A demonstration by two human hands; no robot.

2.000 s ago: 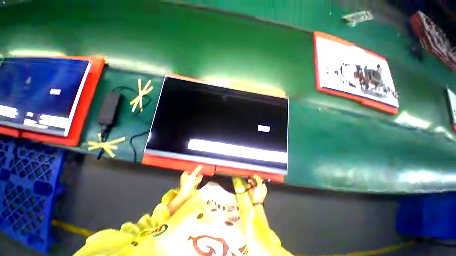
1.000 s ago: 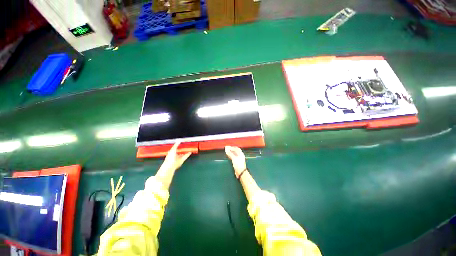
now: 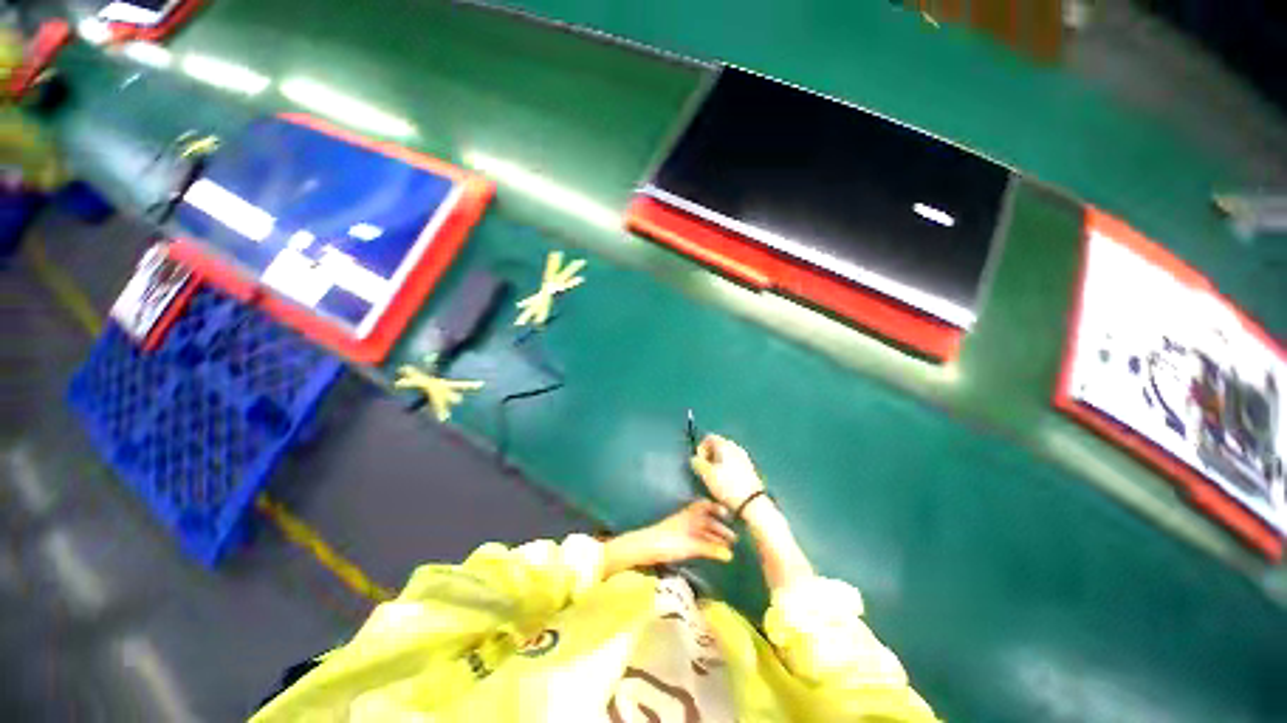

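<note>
My right hand is over the green bench near its front edge, with its fingers closed on a short, thin dark item that sticks out past the fingertips. What it is, I cannot tell. My left hand is just below and left of it, fingers slightly apart, with nothing seen in it. The black-screened all-in-one PC lies screen up on its red-orange pad, farther back, out of both hands.
At left, a lit blue-screen unit lies on a red pad. Beside it are a black adapter, yellow tape crosses and a loose black lead. An open-back unit lies at right. A blue pallet stands below left.
Both hands have left the black-screened unit and drawn back toward my body. My right hand has closed on the thin dark item, seen lying on the bench before. The view has turned.
</note>
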